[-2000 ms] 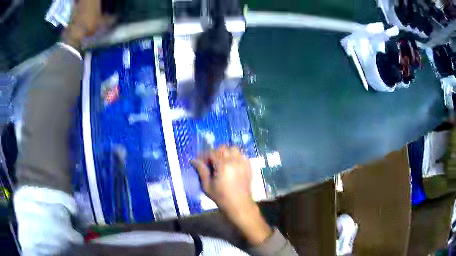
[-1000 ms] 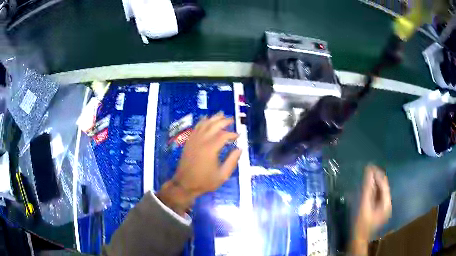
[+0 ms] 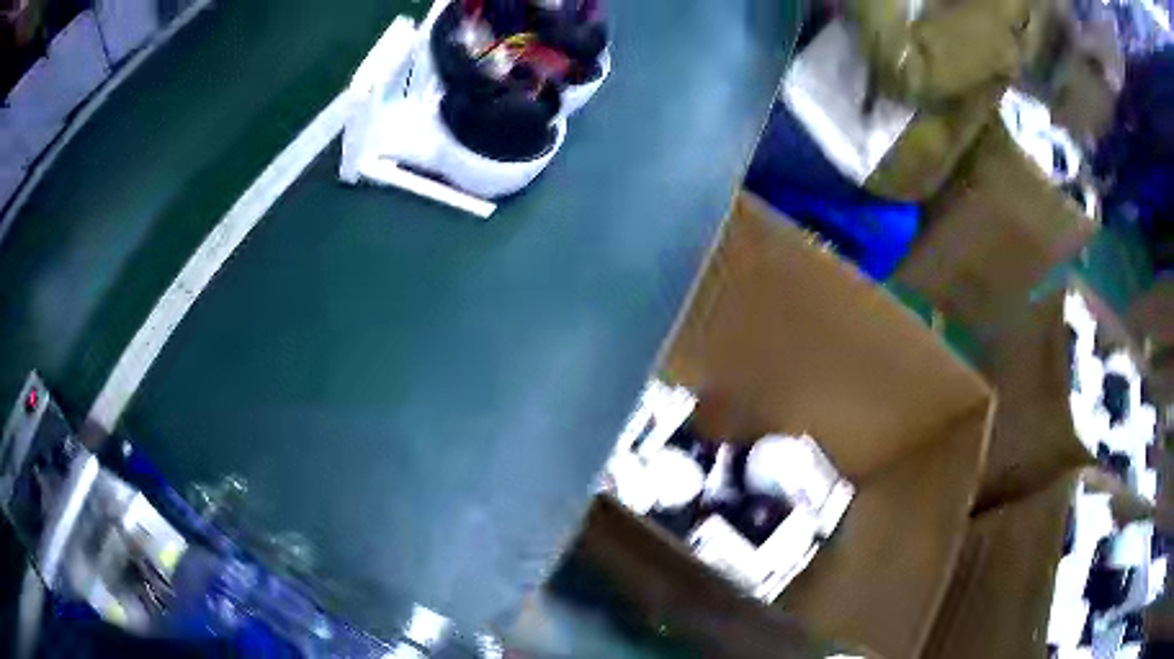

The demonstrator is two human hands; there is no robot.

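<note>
Neither of my hands shows in the frame. An open camera unit (image 3: pixel 496 148), white housing with a black bowl and red and yellow wires, lies on the green bench (image 3: pixel 386 309) at the top. A second open black bowl with wires is close against it, partly cut off by the top edge. A brown cardboard box (image 3: pixel 824 303) stands below the bench edge and holds white-and-black camera units (image 3: pixel 773 515).
The screw feeder (image 3: pixel 122 541) and blue work mat (image 3: pixel 245 592) are at the lower left, blurred. A white line (image 3: pixel 193 277) runs along the bench. More cartons (image 3: pixel 1011 270), a blue item (image 3: pixel 850 232) and another row of white-and-black units (image 3: pixel 1107 515) are at the right.
The view has swung right to the cardboard box and camera units. Both hands and the electric screwdriver have left the picture. The mat and feeder have shifted to the lower left.
</note>
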